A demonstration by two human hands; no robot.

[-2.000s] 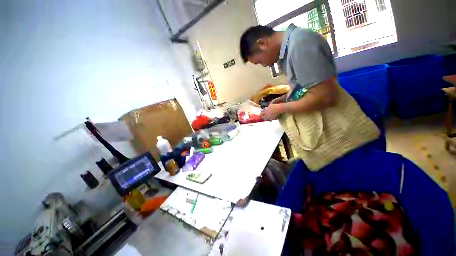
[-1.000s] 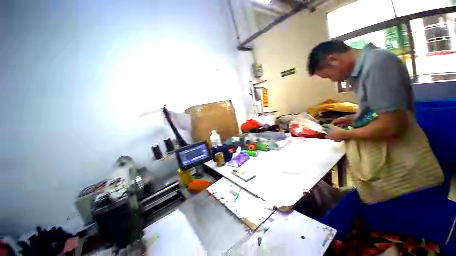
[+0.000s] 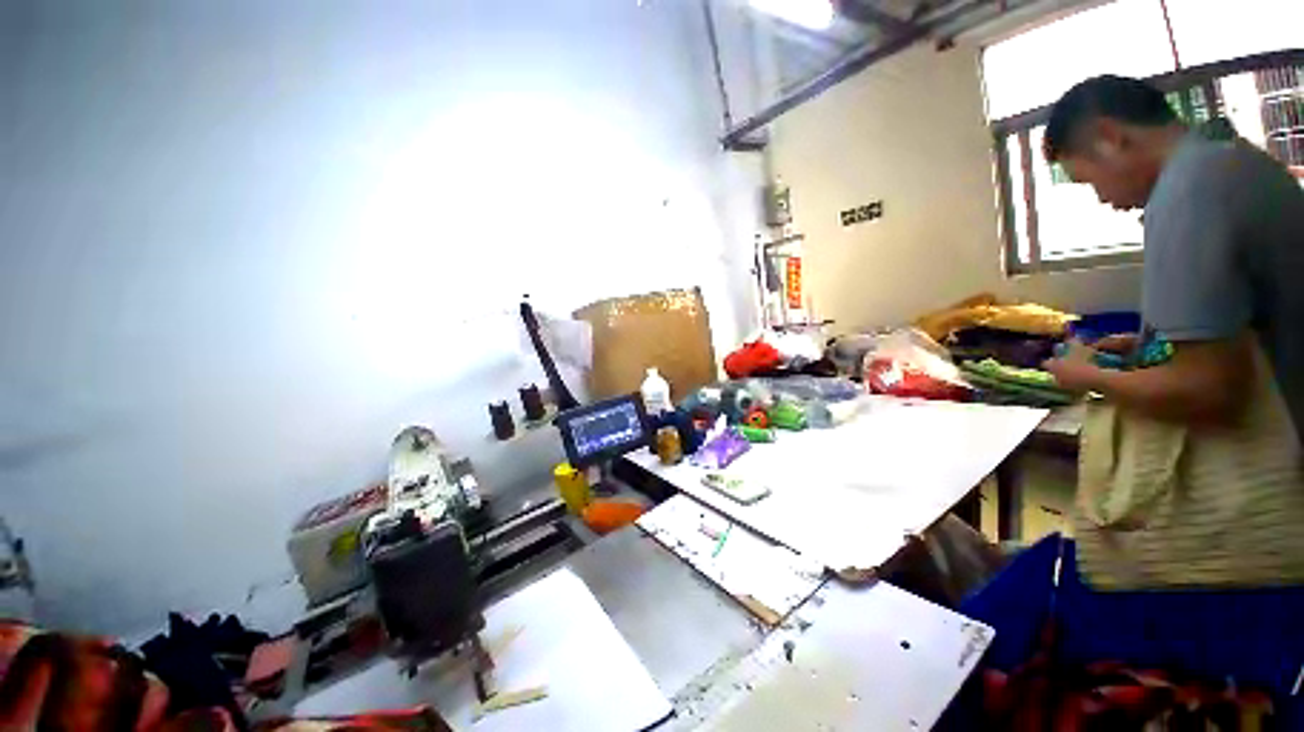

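Observation:
Neither of my hands is in the picture. Nearest in front of me is the white machine table (image 3: 844, 665), worn at its edges, with small dark bits on it. The sewing machine (image 3: 422, 572) with a dark boxy head stands at the left, above a white sheet (image 3: 572, 651) with pale strips on it. Printed red and dark cloth (image 3: 86, 686) lies at the lower left, cut off by the picture's edge. More printed cloth (image 3: 1130, 701) lies in the blue bin (image 3: 1023, 586) at the lower right.
A control screen (image 3: 604, 429), a yellow container (image 3: 572, 488) and an orange object (image 3: 615, 515) stand behind the machine. A pale green phone-like rectangle (image 3: 735, 488) lies on the further white table (image 3: 887, 486). A person (image 3: 1216, 286) stands at the right, handling cloth.
The view has swung left and a little down. The machine and screen now sit further right in the picture, printed cloth shows at lower left, and the blue bin has slid towards the lower right.

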